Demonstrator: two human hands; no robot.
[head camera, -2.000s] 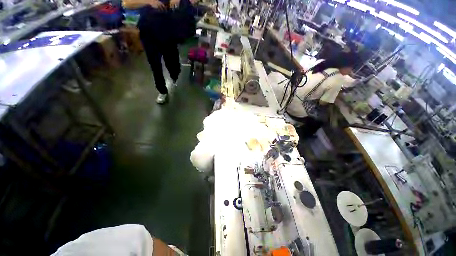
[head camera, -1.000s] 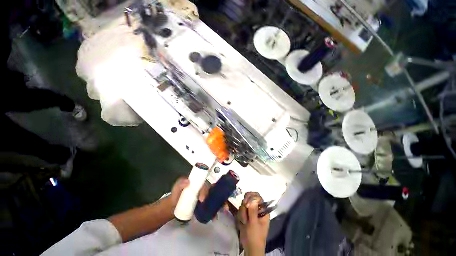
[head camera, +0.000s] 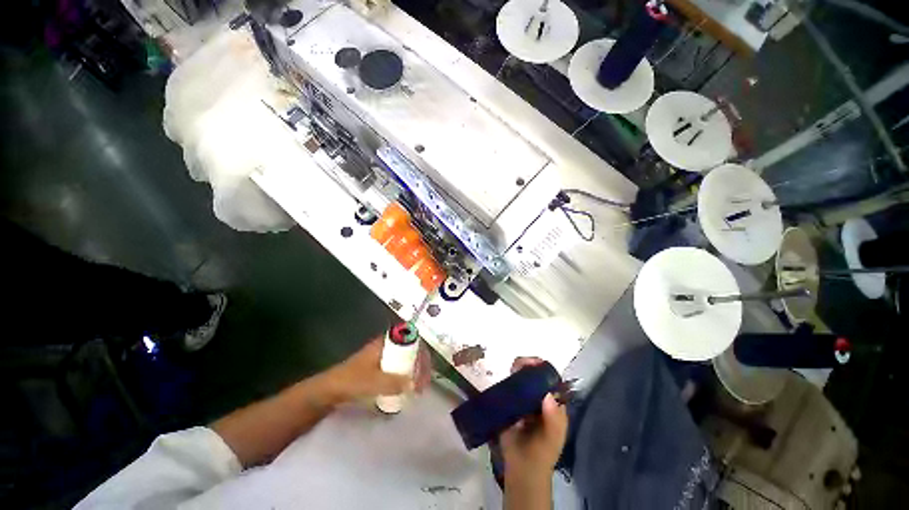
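My left hand (head camera: 371, 375) is closed around a white thread cone (head camera: 398, 367) with a red and green end, held upright above the lap at the machine's near edge. My right hand (head camera: 536, 436) holds a navy thread cone (head camera: 506, 404), tilted, to the right of the white one. A small dark pointed tool (head camera: 565, 388) sticks out by the right fingers; its kind is unclear. The white sewing machine (head camera: 454, 139) with orange knobs (head camera: 407, 247) lies just ahead. The palms are hidden.
White cone holder discs (head camera: 688, 303) stand in a row on the right, some with navy cones (head camera: 792, 350). A dark garment panel (head camera: 638, 418) hangs at the lower right. White fabric (head camera: 224, 139) is heaped at the machine's far left end. A person's shoe (head camera: 206, 321) shows at left.
The navy cone has moved from beside the white cone in my left hand to my right hand. The white cone stays in my left hand, now more upright. The view has shifted slightly.
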